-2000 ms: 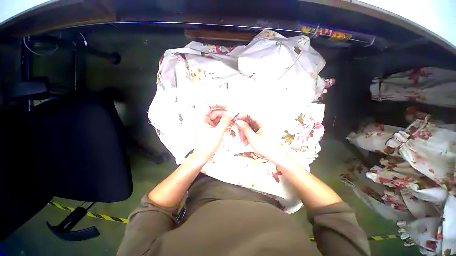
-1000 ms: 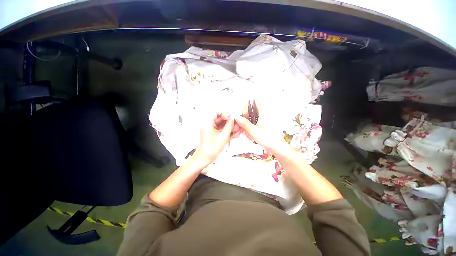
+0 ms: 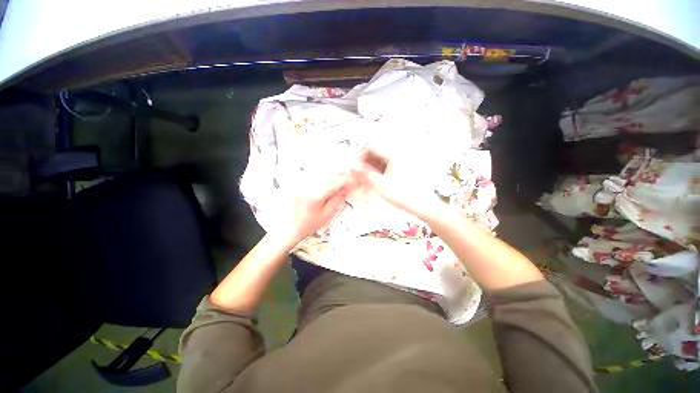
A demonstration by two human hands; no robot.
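Observation:
A white garment with red flowers and green leaves (image 3: 430,115) lies bunched on the lap, washed out by glare in its middle. My left hand (image 3: 326,203) is over the garment's middle, blurred, its fingers meeting the other hand. My right hand (image 3: 387,180) touches it from the right, also overexposed. A dark brown patch shows between the fingers of my right hand; I cannot tell what it is. No needle, thread or fastener can be made out. Whether either hand pinches something is hidden by blur and glare.
The white table edge (image 3: 338,9) curves across the top. A black chair (image 3: 138,246) stands at the left. More floral garments (image 3: 652,199) hang or lie heaped at the right. A colourful printed strip (image 3: 491,53) lies beyond the garment, under the table edge. Yellow-black tape crosses the green floor.
The view has shifted slightly, showing more of the table edge. My hands were close together with fingertips pinched; now they are blurred and pressed together, the left one flatter.

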